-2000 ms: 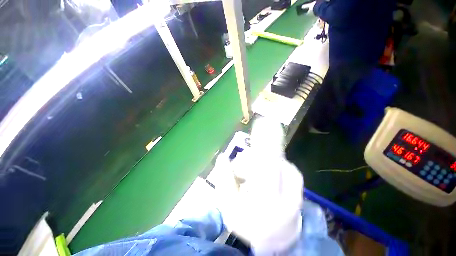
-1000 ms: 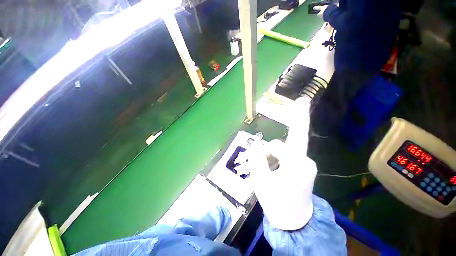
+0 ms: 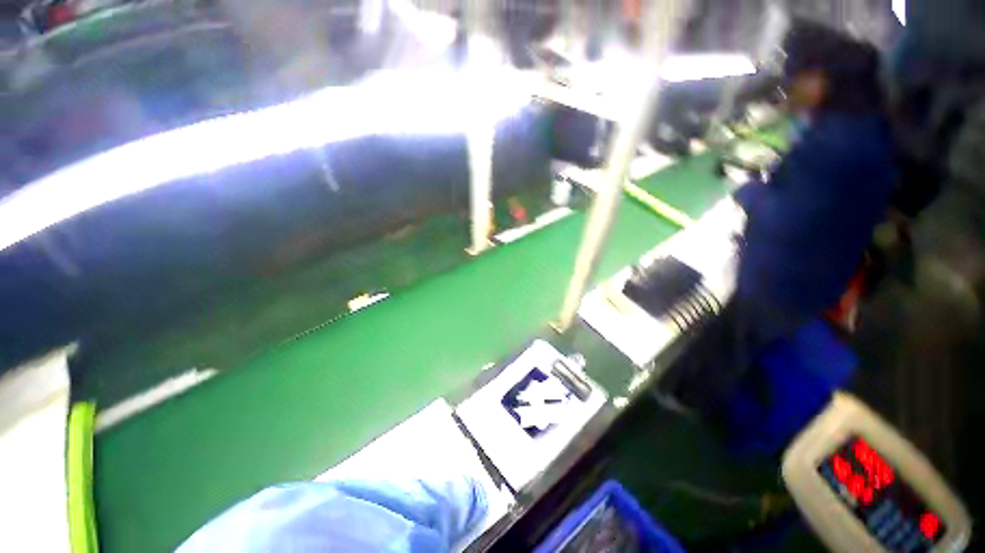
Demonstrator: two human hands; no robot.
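A white sheet with dark shapes on it lies on the side bench beside the green belt, with a small metallic clip-like piece at its upper right corner. Another white surface lies next to it, nearer to me. A light blue sleeve of mine reaches over it at the bottom edge. No hand of mine can be made out; my right hand is out of the picture. Black units with cords sit in a row further along the bench. The frame is blurred.
The green belt runs diagonally away, with white posts beside it. A scale with red digits stands at the right. A blue crate is at the bottom, and a person in dark blue stands further along.
The view has tilted up and shifted. My white-gloved right hand, over the bench and sheet before, has left the picture. The sheet now shows fully.
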